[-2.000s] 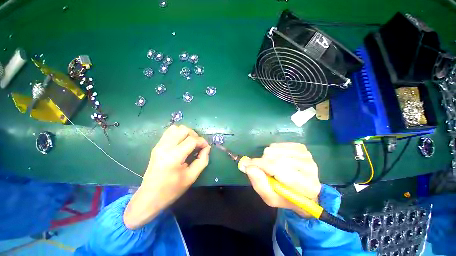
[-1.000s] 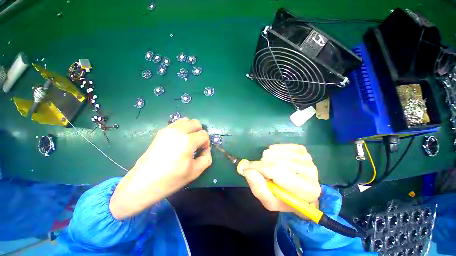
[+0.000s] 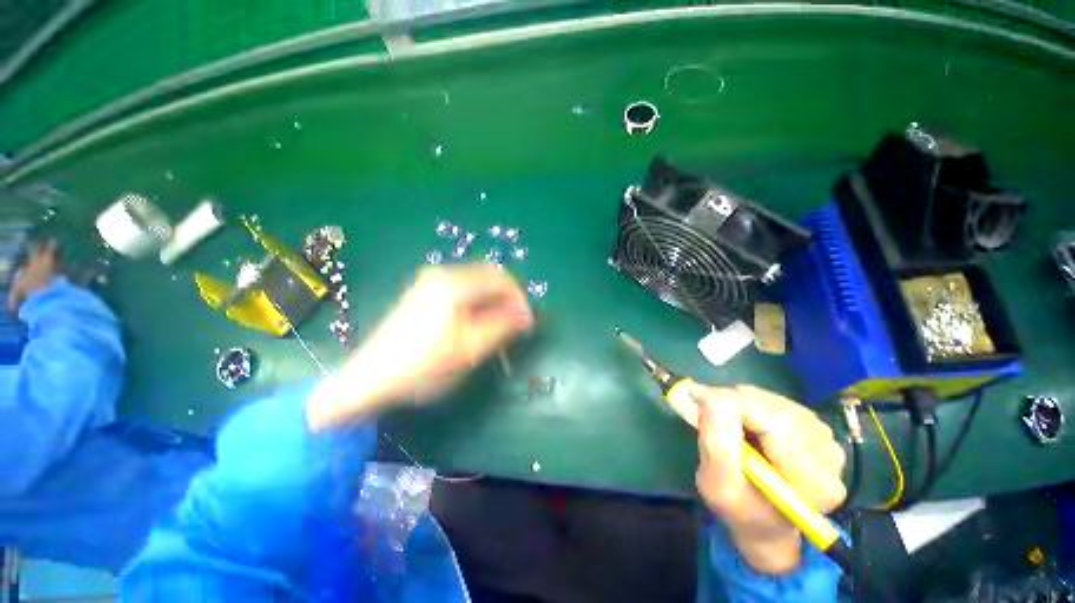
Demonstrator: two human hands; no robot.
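Observation:
My right hand [image 3: 769, 462] grips the yellow soldering iron [image 3: 672, 389], its metal tip raised and pointing up-left, apart from the boards. My left hand [image 3: 454, 330] is motion-blurred over mid-bench. Its fingers look pinched, with a faint thin thing below them that I cannot identify. One small board [image 3: 540, 386] lies blurred on the green bench right of that hand. More small round boards [image 3: 498, 233] lie loosely behind the hand, some probably hidden by it. Thin solder wire [image 3: 309, 351] runs from the yellow reel stand [image 3: 245, 304] towards my left wrist, partly hidden.
A black fan [image 3: 678, 253], blue soldering station [image 3: 855, 300] and tip-cleaning wool [image 3: 945, 316] stand right. Round housings [image 3: 235, 366] lie left, back and far right. Small components [image 3: 342, 300] and white rolls [image 3: 133, 226] lie left. Another person's blue sleeve [image 3: 59, 353] is at far left.
The view has shifted, showing more of the bench's back and left. The iron's tip has moved right, away from the board. My left hand has lifted away from the board and blurred.

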